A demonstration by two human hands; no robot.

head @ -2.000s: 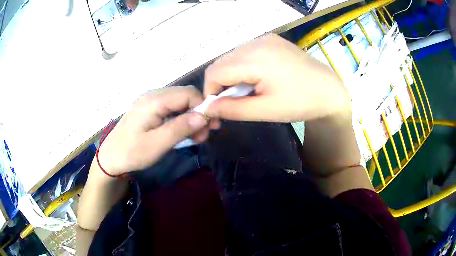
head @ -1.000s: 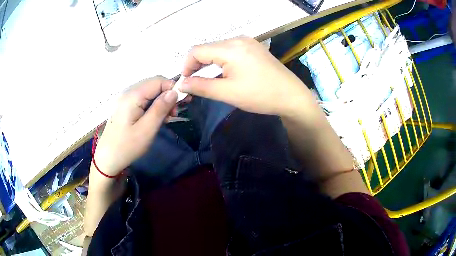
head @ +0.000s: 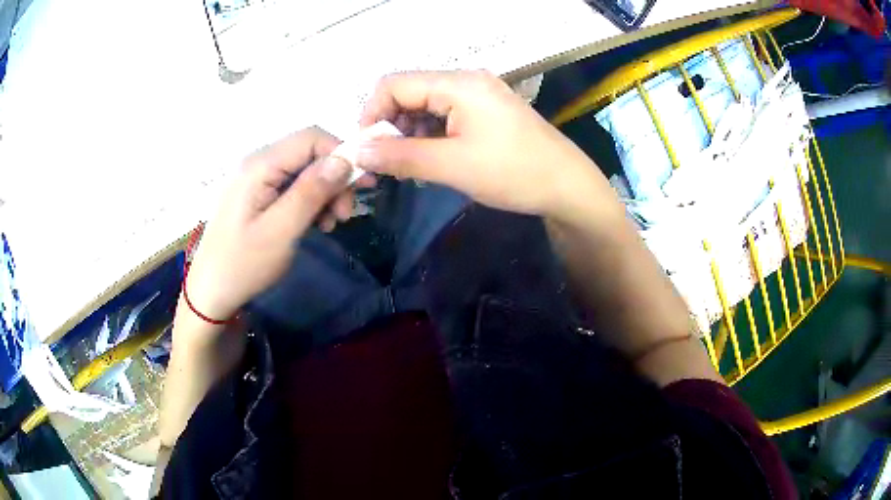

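Observation:
A small white fabric strip (head: 367, 148) is pinched between both hands, just beyond the lap and over the front edge of the white table. My left hand (head: 278, 220) holds its near-left end between thumb and fingertips, palm turned inward. My right hand (head: 469, 142) pinches the other end between thumb and bent forefinger. The fingertips of both hands almost touch and cover much of the strip. No tool can be made out in either hand.
The white sewing table (head: 107, 156) lies ahead and left. A phone (head: 622, 10) lies at its top edge. At right a yellow wire basket (head: 757, 322) holds white strips (head: 723, 195) and a light blue package (head: 640, 132). More strips (head: 68, 386) hang above a cardboard box (head: 122, 430) at lower left.
Both hands have moved up and left from two seconds ago, still pinching the strip. In the last second they stayed nearly in place, and less of the strip shows by the right hand.

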